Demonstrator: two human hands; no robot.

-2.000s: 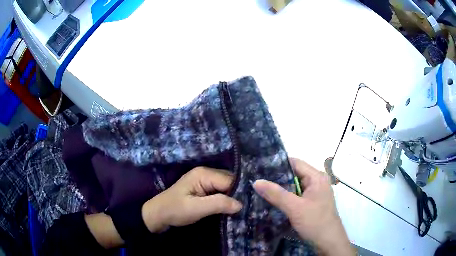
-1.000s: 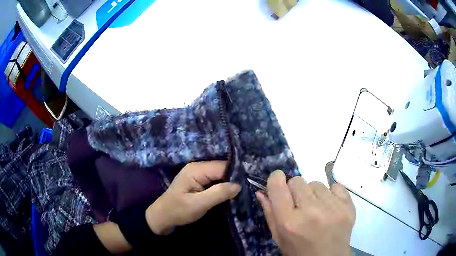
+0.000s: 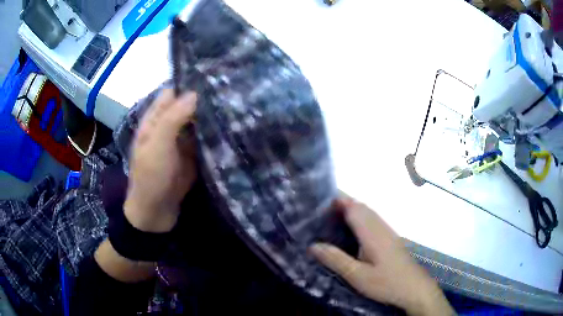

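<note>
The fuzzy plaid garment [image 3: 271,136] is lifted and spread between my two hands, blurred by motion. The dark zipper [image 3: 177,55] runs along its left edge near the top. My left hand [image 3: 162,160] grips the zip edge at the left. My right hand [image 3: 383,259] pinches the plaid fabric lower right, thumb on top, some fingers hidden. Small snips [image 3: 478,165] with a yellow-green and blue body lie on the table beside the needle area. Dark purple lining [image 3: 113,192] shows a little behind my left wrist.
The sewing machine head [image 3: 515,74] is at the right. Black shears [image 3: 538,213] and a yellow loop [image 3: 540,165] lie near it. A second machine [image 3: 133,28] is upper left. A red crate [image 3: 54,123], a blue crate [image 3: 18,145] and more plaid pieces [image 3: 31,228] are at the left.
The snips have left my right hand and lie on the table. My left hand has moved up and left along the edge. The garment has swung up and left and is stretched out.
</note>
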